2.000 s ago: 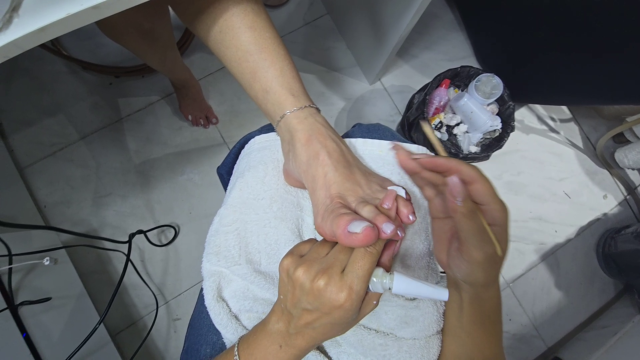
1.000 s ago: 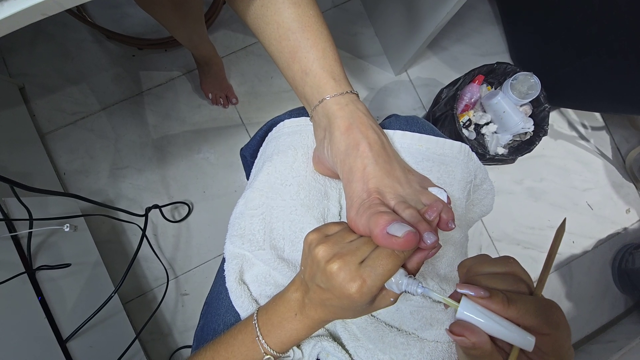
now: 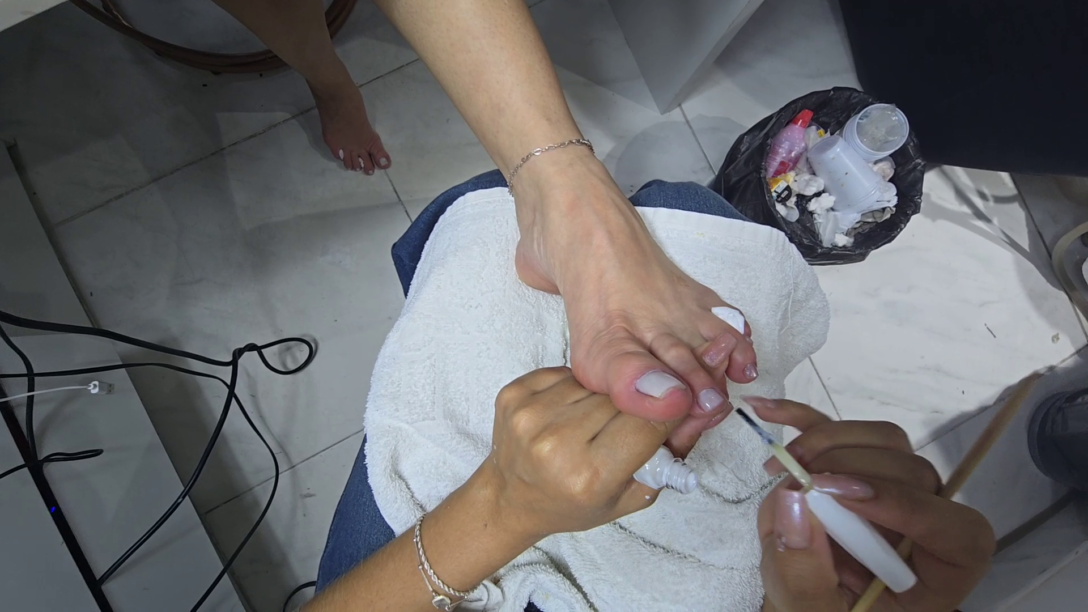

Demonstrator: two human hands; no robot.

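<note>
Another person's bare foot (image 3: 603, 246), with an ankle chain and whitish polish on the big toenail, lies on a white towel (image 3: 459, 314) over my lap. My left hand (image 3: 569, 450) is closed around a small open nail polish bottle (image 3: 667, 472), its fingers against the underside of the toes. My right hand (image 3: 884, 510) holds the white cap of a nail polish brush (image 3: 858, 535), its bristle tip close to the smaller toes. A thin wooden stick (image 3: 990, 433) also sits in that hand. A white piece (image 3: 728, 319) is at the outer toes.
A black-bagged waste bin (image 3: 739, 161) with plastic cups and cotton stands on the tiled floor at upper right. Black cables (image 3: 234, 365) hang at the left. The person's other foot (image 3: 350, 127) rests on the floor at upper left.
Two seconds ago the cap was on the bottle; one second ago the brush was at the bottle's neck. Now my right hand has brought the brush up near the toes.
</note>
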